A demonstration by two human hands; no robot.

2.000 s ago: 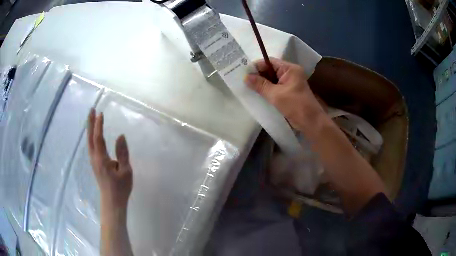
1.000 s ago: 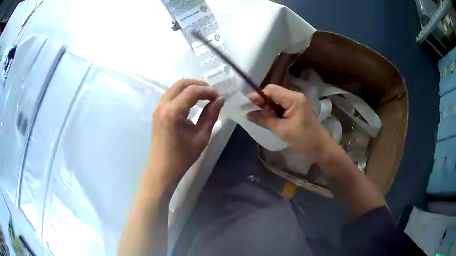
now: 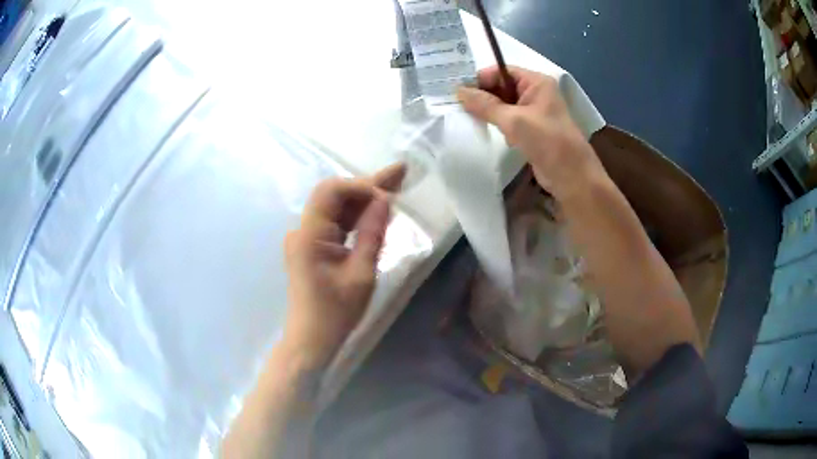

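Observation:
The printed label strip (image 3: 438, 49) comes down from the top of the view. Its blank white liner (image 3: 475, 193) hangs below toward the carton. My right hand (image 3: 524, 112) pinches the strip's edge and also holds the dark reddish-brown stick (image 3: 492, 36), which points up. My left hand (image 3: 345, 238) is left of the strip, over the bags, with thumb and forefinger together on a blurred, clear sticker (image 3: 414, 143). The large clear plastic bags (image 3: 179, 242) lie in a shiny stack on the left.
An open brown carton (image 3: 694, 211) with whitish and clear waste stands at the table's right corner. The white table cover (image 3: 582, 103) folds over that corner. A shelf rack (image 3: 779, 134) and light blue boxes (image 3: 784, 314) are at the far right. Small metal fitting (image 3: 402, 59) beside the strip.
My left hand came from over the bags to the strip, then drew slightly away with the sticker. My right hand's stick swung across the strip, then back upright. The view has shifted.

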